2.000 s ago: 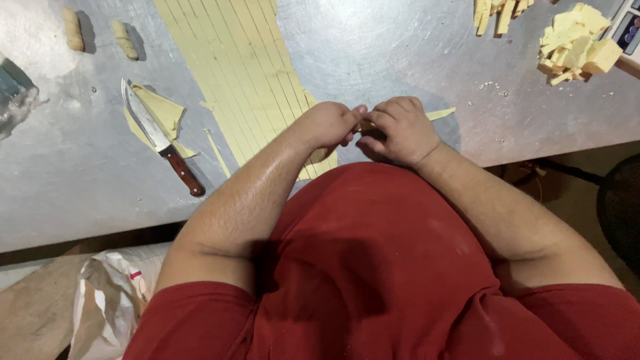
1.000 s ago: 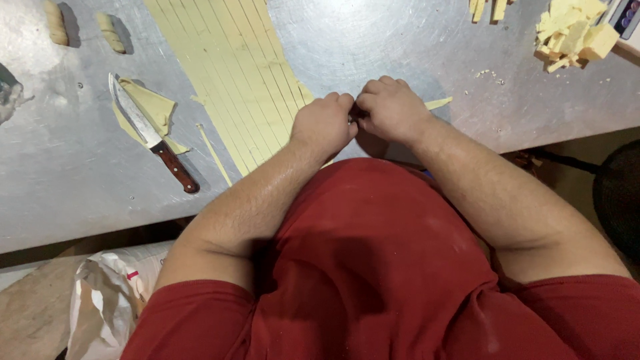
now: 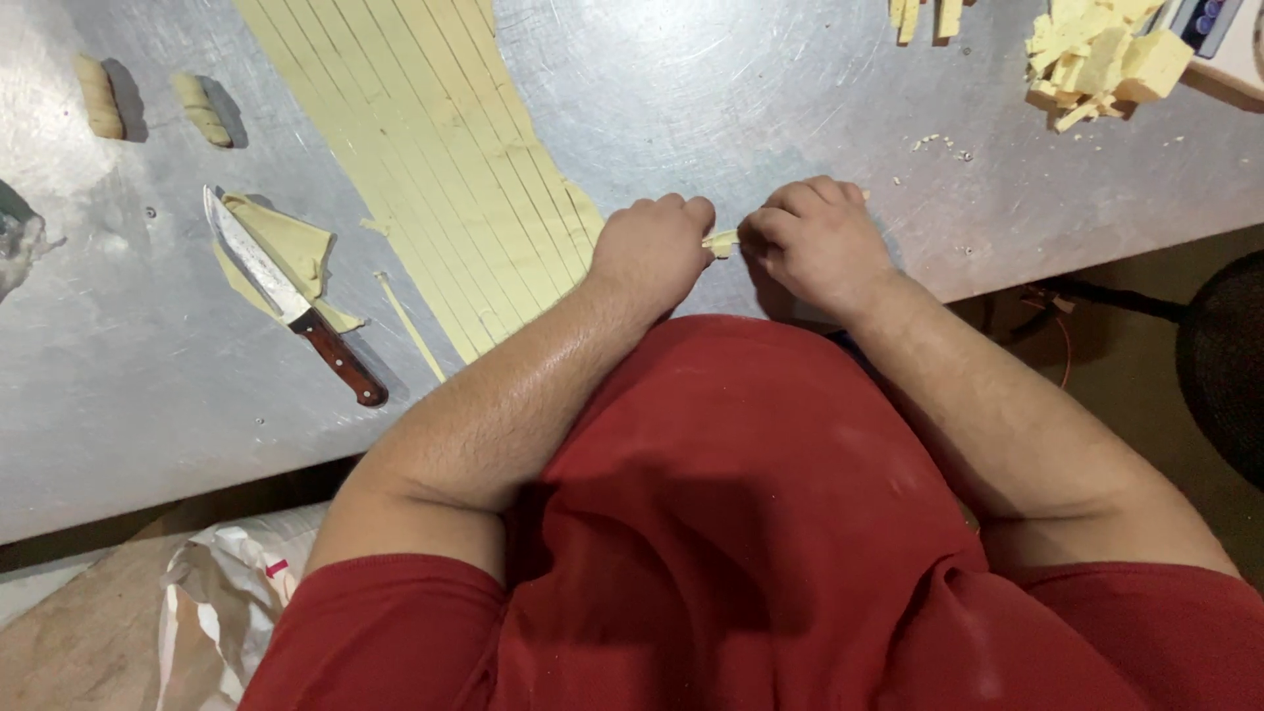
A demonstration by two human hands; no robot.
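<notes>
Between my two hands, close to the table's front edge, is a short pale yellow piece wrapped in dough (image 3: 723, 244). My left hand (image 3: 657, 247) pinches its left end, and my right hand (image 3: 815, 237) is at its right end, the fingertips partly hidden. A strip's tip (image 3: 866, 196) shows beyond my right hand. To the left lies a sheet of dough (image 3: 425, 148) cut into long strips, with one thin loose strip (image 3: 413, 326) beside it. A knife with a wooden handle (image 3: 341, 360) rests with its blade over dough scraps (image 3: 281, 247).
Two rolled dough pieces (image 3: 99, 97) (image 3: 202, 109) lie at the upper left of the metal table (image 3: 148, 395). A pile of yellow cheese-like pieces (image 3: 1101, 64) and some sticks (image 3: 923, 15) are at the upper right. A plastic bag (image 3: 18, 237) sits at the left edge.
My hands have moved slightly apart, and the short piece between them now shows. The view has shifted slightly.
</notes>
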